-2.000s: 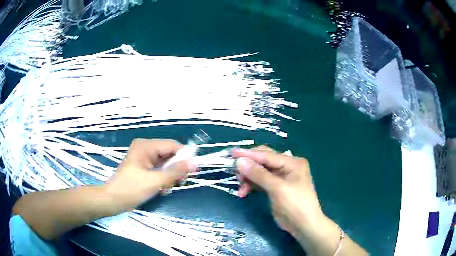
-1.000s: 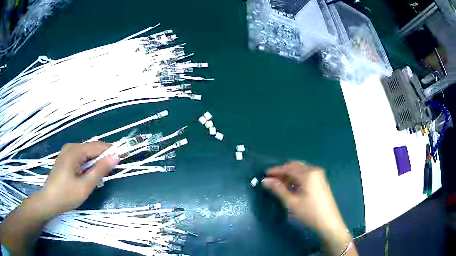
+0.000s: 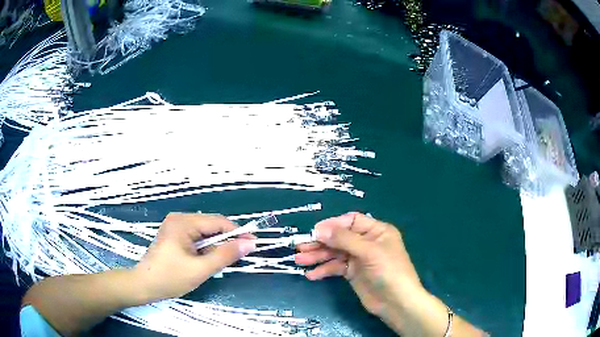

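My left hand (image 3: 197,253) holds a few white cables (image 3: 227,235) between thumb and fingers, their silvery tips pointing right. My right hand (image 3: 368,257) pinches a small white piece (image 3: 314,235) at the end of one cable, just right of my left hand. Whether the piece is fully on the end cannot be told. More loose cables lie under and between my hands. A large pile of white cables (image 3: 197,145) lies beyond them, tips to the right. A smaller group (image 3: 210,316) lies nearest me.
Clear plastic bins (image 3: 487,125) with small shiny parts stand at the right. A white sheet (image 3: 549,263) bears a purple square (image 3: 573,289) and a grey metal device (image 3: 585,214). Another cable bundle (image 3: 36,92) and clear wrap (image 3: 148,26) lie at the far left.
My right hand has moved from the loose white pieces to the cable ends near my left hand and now holds a piece there. The view has swung back left.
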